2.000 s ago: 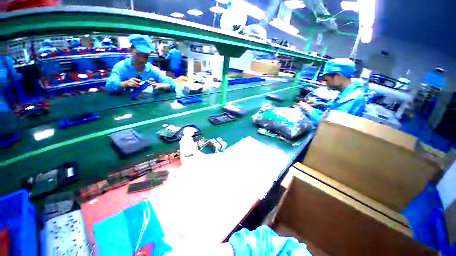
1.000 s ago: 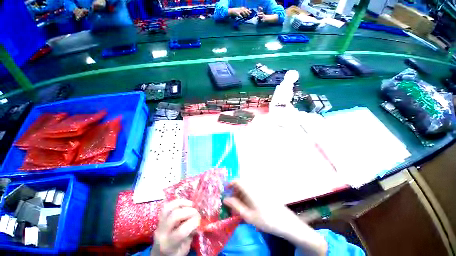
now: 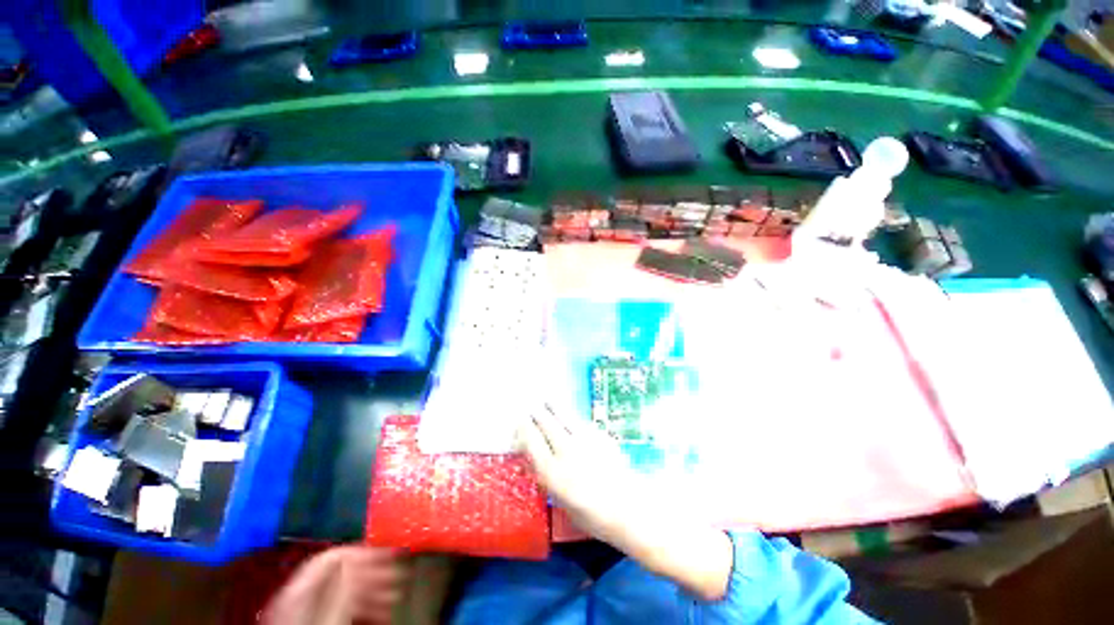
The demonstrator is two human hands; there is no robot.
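A green circuit board (image 3: 623, 397) lies on the blue film (image 3: 574, 320) on the pink mat. My right hand (image 3: 599, 482) is just left of and below the board, its fingertips over the right edge of the white sheet with small black dots (image 3: 495, 317). I see nothing held in it. My left hand (image 3: 342, 592) is blurred at the bottom edge, below the small parts bin; whether it holds anything is unclear. A red bubble bag (image 3: 458, 494) lies flat between my hands, partly under the dotted sheet.
A large blue bin (image 3: 434, 263) holds red bags. A small blue bin (image 3: 271, 476) holds mixed flat pieces. Dark flat modules (image 3: 690, 260) and stacks lie behind. A white bottle (image 3: 861, 195) stands behind overexposed white sheets (image 3: 1026, 366). Black housings (image 3: 654, 132) sit on the green belt.
The view has swung down and left. The red bag is out of my hands, and the board now lies on the blue film. My left hand has moved to the lower left.
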